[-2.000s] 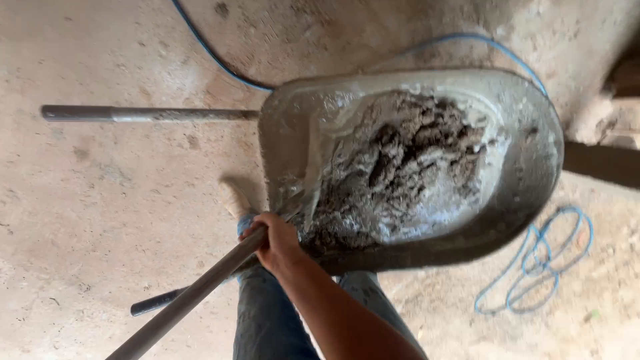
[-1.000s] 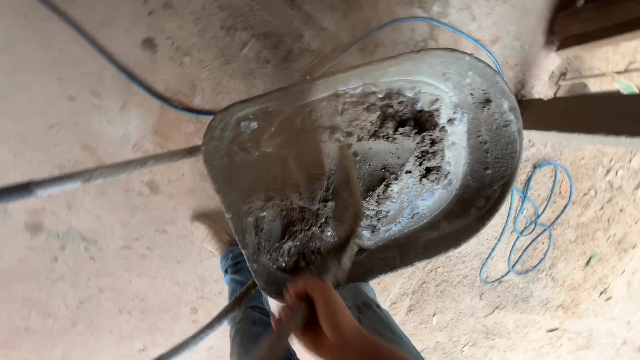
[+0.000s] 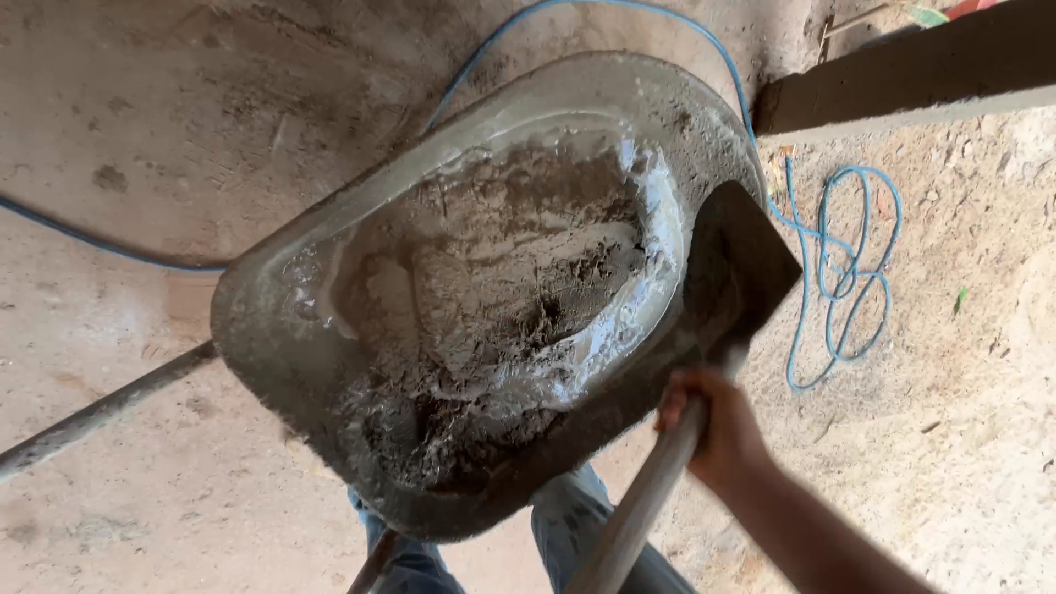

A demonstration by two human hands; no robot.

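Observation:
My right hand [image 3: 714, 425] is closed around the wooden handle [image 3: 639, 503] of a shovel, close to where it meets the blade. The dark shovel blade [image 3: 738, 264] is over the right end of a wheelbarrow tray [image 3: 280, 363]; its tip reaches past the rim. Wet grey mortar or concrete [image 3: 520, 289] lies in the tray, with a rough dark heap near the lower edge and pale liquid along the right side. My left hand is out of view.
One wheelbarrow handle [image 3: 107, 404] points left, another [image 3: 375, 561] downward beside my legs [image 3: 577, 511]. A blue hose or cord [image 3: 866, 272] lies coiled at right and runs behind the tray. A dark beam [image 3: 907, 74] juts in at upper right.
The shovel blade, down in the mix one second ago, is now raised at the tray's right end. My right hand has moved right with it. The mix looks more spread out than two seconds ago.

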